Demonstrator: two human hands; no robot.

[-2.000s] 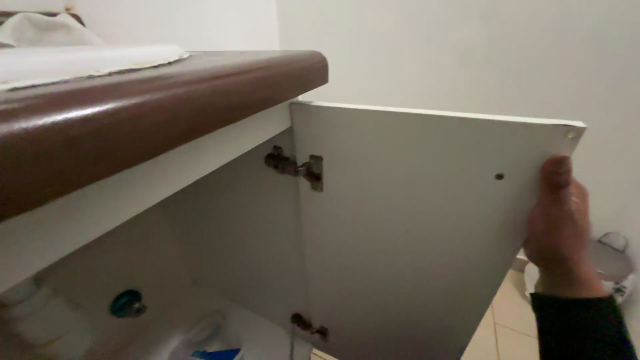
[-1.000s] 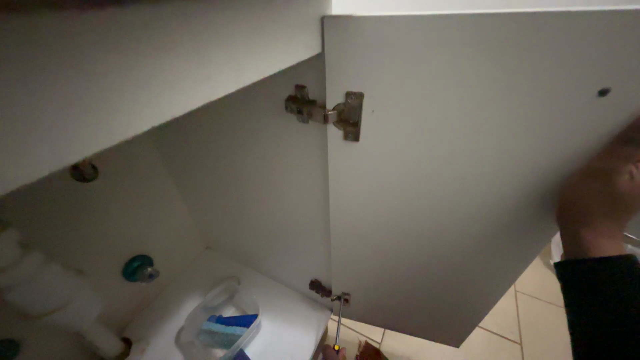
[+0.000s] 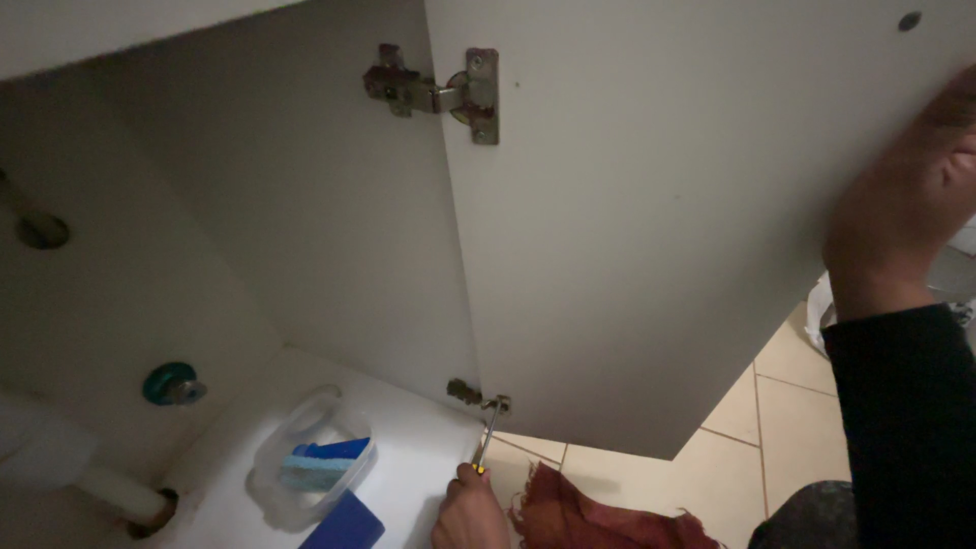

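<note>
A white cabinet door stands swung out on two metal hinges. My right hand, blurred and cut by the frame's edge, is against the door's outer edge; its fingers are mostly hidden. Low in the middle, my left hand grips a screwdriver with a yellow band near its shaft. The tool's tip reaches the lower hinge, where the exact contact is too small to tell. The upper hinge joins the door to the cabinet's side panel and looks stained.
Inside the cabinet, a clear plastic container holds blue items beside a blue object. A white drain pipe and a teal-ringed fitting are at left. A frayed reddish cloth lies on the tiled floor.
Two seconds ago only my right hand showed, at the door's upper corner. My left hand and the screwdriver have since come into view at the lower hinge. The view has moved downward and closer.
</note>
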